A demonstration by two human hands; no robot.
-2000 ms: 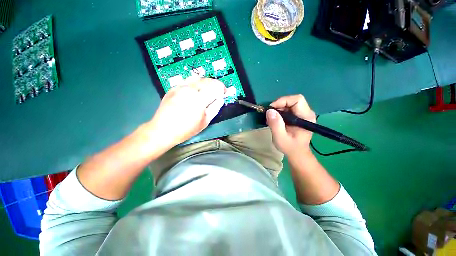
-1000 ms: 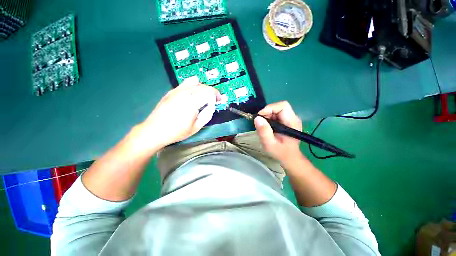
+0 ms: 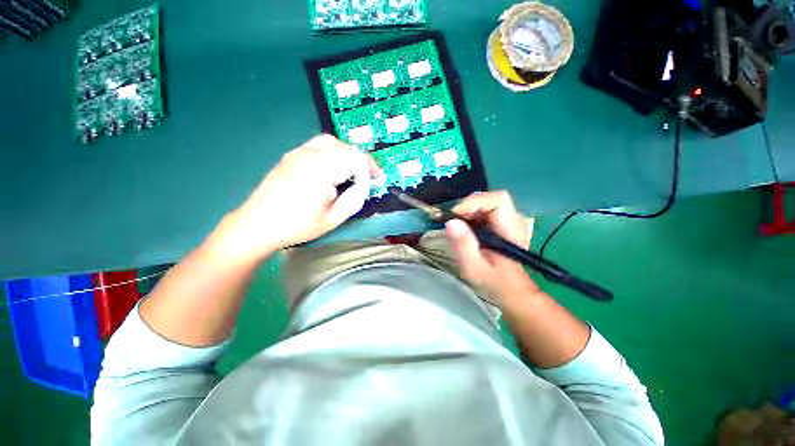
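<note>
A green PCB panel (image 3: 397, 124) with white rectangles in three rows lies on a black pallet (image 3: 471, 157) near the bench's front edge. My right hand (image 3: 490, 235) holds the black soldering iron (image 3: 549, 268) like a pen, its metal tip pointing left at the panel's near-left corner. My left hand (image 3: 318, 187) is over the panel's left near corner, fingertips pinched close to the tip. A thin strand of solder wire (image 3: 96, 290) trails at the far left; what lies between my left fingertips is too small to tell. Whether the tip touches the board cannot be told.
A round crusted pot (image 3: 530, 45) stands right of the panel. The dark iron stand (image 3: 728, 78) is at far right, its cord hanging over the edge. Other panels lie left (image 3: 120, 74) and beyond (image 3: 370, 12). A blue bin (image 3: 54, 335) is below the bench at left.
The view has shifted, so the bench things sit further right. Both hands have moved leftwards along the panel's near row, with the iron tip now near the left corner.
</note>
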